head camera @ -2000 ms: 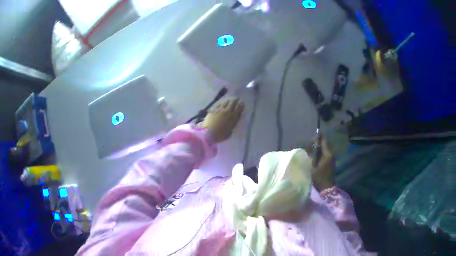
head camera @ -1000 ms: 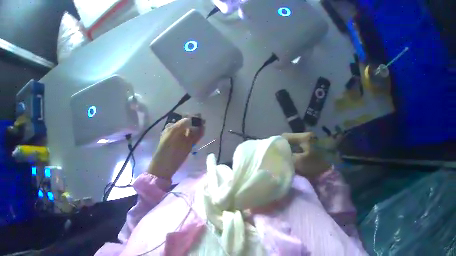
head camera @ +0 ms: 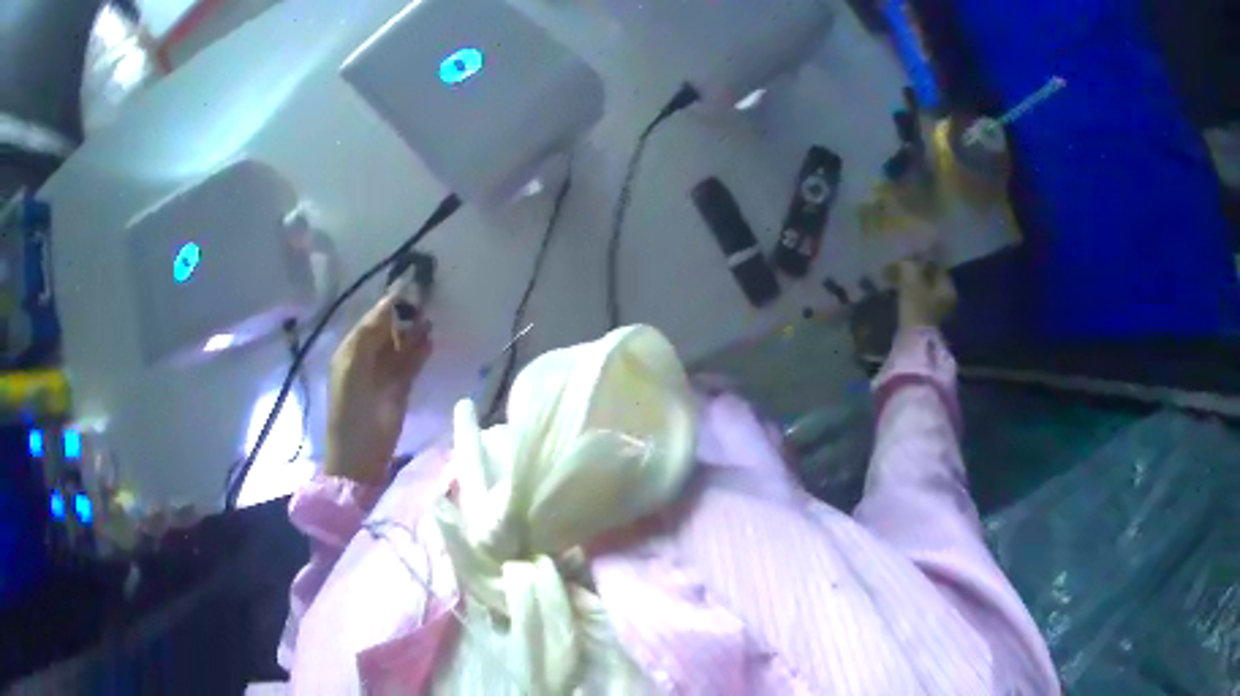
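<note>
My left hand point(head camera: 370, 388) is raised over the white table's left middle, its fingers closed around a small dark object point(head camera: 407, 313). Another dark piece point(head camera: 412, 269) shows just beyond the fingertips; I cannot tell whether they are one thing. My right hand point(head camera: 925, 292) is at the table's right edge beside yellowish items point(head camera: 914, 207); it is small and blurred, and what it holds, if anything, cannot be told. Two black remote controls lie between the hands, one plain side up point(head camera: 734, 242), one with a pale ring point(head camera: 808, 211).
White projector-like units with blue rings stand at the left point(head camera: 211, 306) and upper middle point(head camera: 496, 123); another is cut off at the top. Black cables point(head camera: 619, 218) cross the table. A thin pale stick point(head camera: 510, 350) lies near my chest. A round pot point(head camera: 982, 136) stands at right.
My right hand has moved from beside the cream tie out to the table's right edge. My left hand still holds the dark object. The whole view has shifted, with the table things now further left.
</note>
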